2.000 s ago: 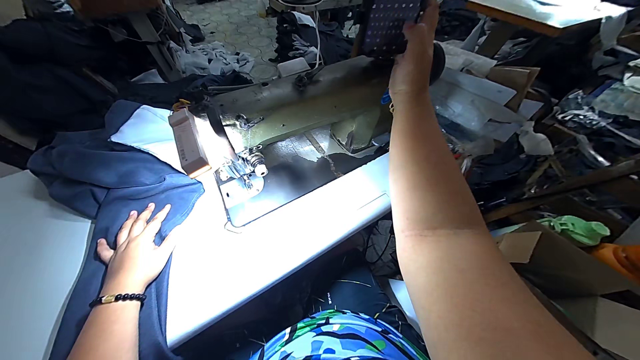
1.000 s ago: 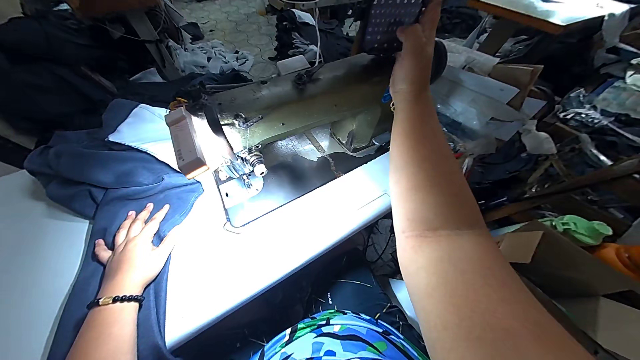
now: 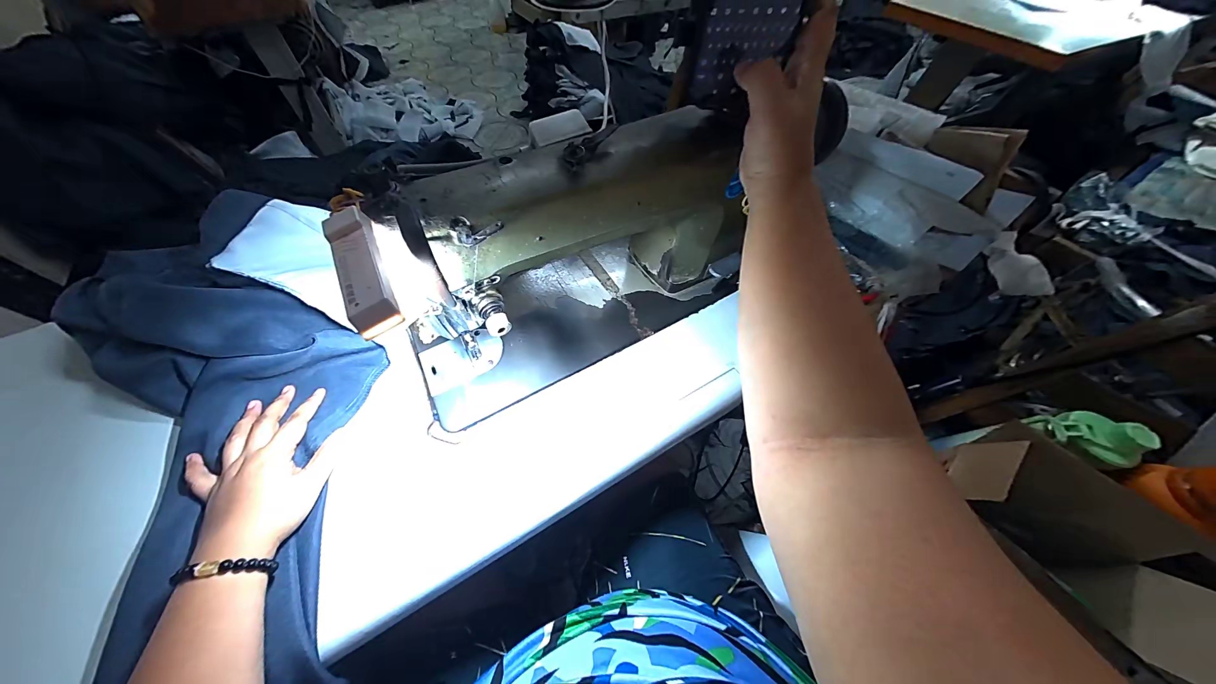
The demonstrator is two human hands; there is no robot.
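My left hand [image 3: 268,467] lies palm down with fingers spread on navy blue fabric [image 3: 256,353] at the left of the white sewing table [image 3: 513,465]. Stretched out to the top, my right hand [image 3: 784,109] grips a dark phone-like device [image 3: 741,47] covered with rows of small marks, above the far end of an industrial sewing machine [image 3: 608,176]. The machine's presser foot area [image 3: 461,351] stands under bright light, with no fabric under it that I can see. A box-shaped lamp or power pack [image 3: 361,275] is attached beside the needle end. White cloth [image 3: 285,249] lies behind it.
An open cardboard box [image 3: 1054,494] with green and orange items stands at the lower right. Plastic bags and papers [image 3: 902,190] lie right of the machine. Fabric scraps [image 3: 399,109] are heaped on the floor behind, and another table [image 3: 1054,28] is at the top right.
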